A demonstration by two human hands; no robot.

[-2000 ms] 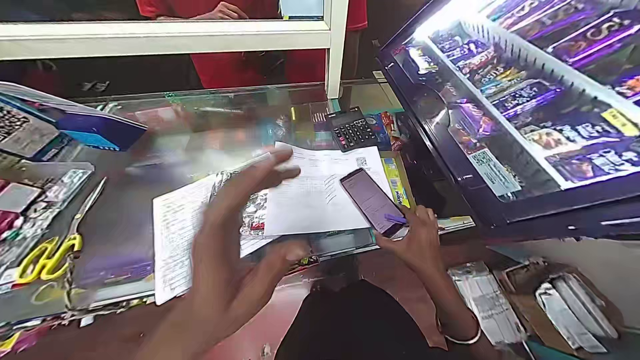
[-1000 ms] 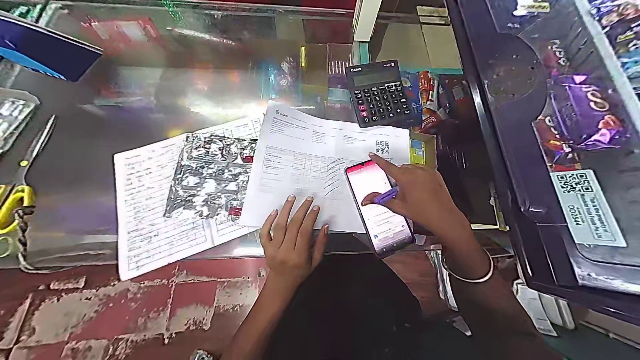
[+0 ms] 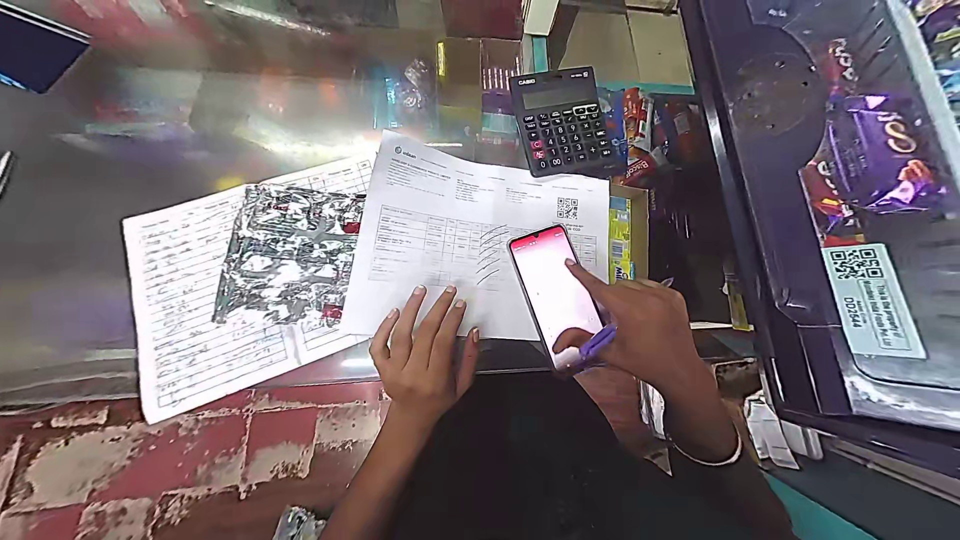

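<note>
My left hand (image 3: 424, 349) rests with spread fingers on the lower edge of a printed paper sheet (image 3: 420, 202), holding nothing. A smartphone (image 3: 544, 281) with a lit pink and white screen lies over the sheet's lower right part. My right hand (image 3: 637, 322) is over the phone, its index finger at the screen and a purple pen (image 3: 598, 342) held in its curled fingers. Left of the sheet, a silvery plastic packet (image 3: 289, 255) lies on handwritten lined pages (image 3: 184, 315). A black Casio calculator (image 3: 564, 120) sits at the sheet's upper right.
Below the hands are the glass counter's front edge (image 3: 345, 369) and a worn tiled floor (image 3: 187, 457). On the right stands a dark display case (image 3: 795, 225) with snack packets inside. A dark blue box (image 3: 37, 45) is at the upper left.
My left hand, raised and blurred two seconds ago, now lies on the printed sheet. The phone's screen has gone from dark to lit. The view has moved down and closer over the papers.
</note>
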